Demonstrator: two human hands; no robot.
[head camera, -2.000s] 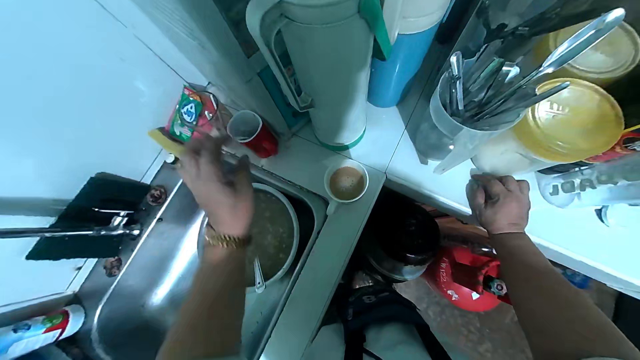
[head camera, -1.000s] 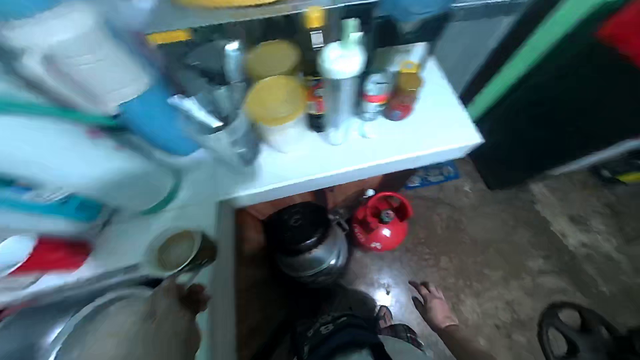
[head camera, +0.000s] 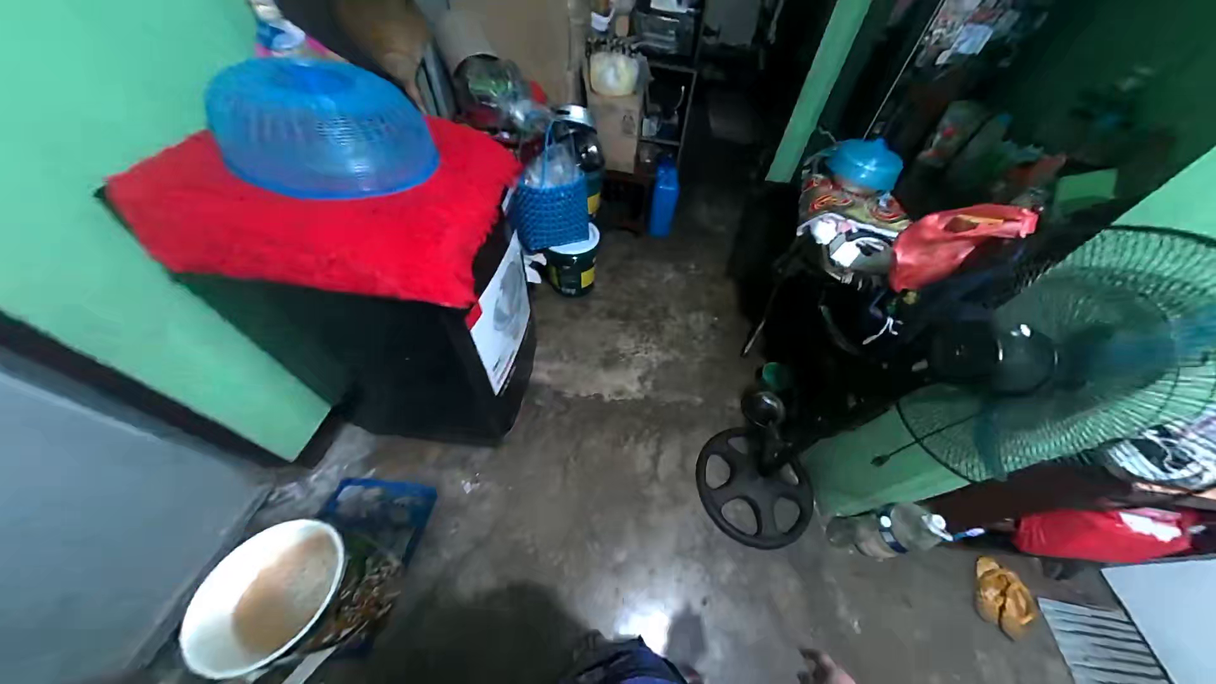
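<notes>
Only the fingers of my right hand (head camera: 825, 668) show, at the bottom edge over the concrete floor; they look apart, with nothing seen in them. My left hand is out of view. At the lower left is a white basin (head camera: 214, 608) with a pale brown patch inside, next to a blue plastic crate (head camera: 418, 513) and a heap of brown and green scraps (head camera: 366, 594). A blue plastic mesh food cover (head camera: 318, 128) lies on a red cloth (head camera: 332, 237) over a black cabinet (head camera: 418, 370).
A standing fan (head camera: 1064, 351) with a round black base (head camera: 755, 489) is at the right, near a clear plastic bottle (head camera: 883, 532). Beyond the cabinet are a blue woven basket (head camera: 551, 214), a dark bucket (head camera: 573, 271) and a blue jug (head camera: 663, 199). A drain grate (head camera: 1092, 641) lies lower right.
The view has swung away from the sink and counter to the floor and cabinet. My left hand, earlier over the sink, has left view. My right hand is no longer at the counter.
</notes>
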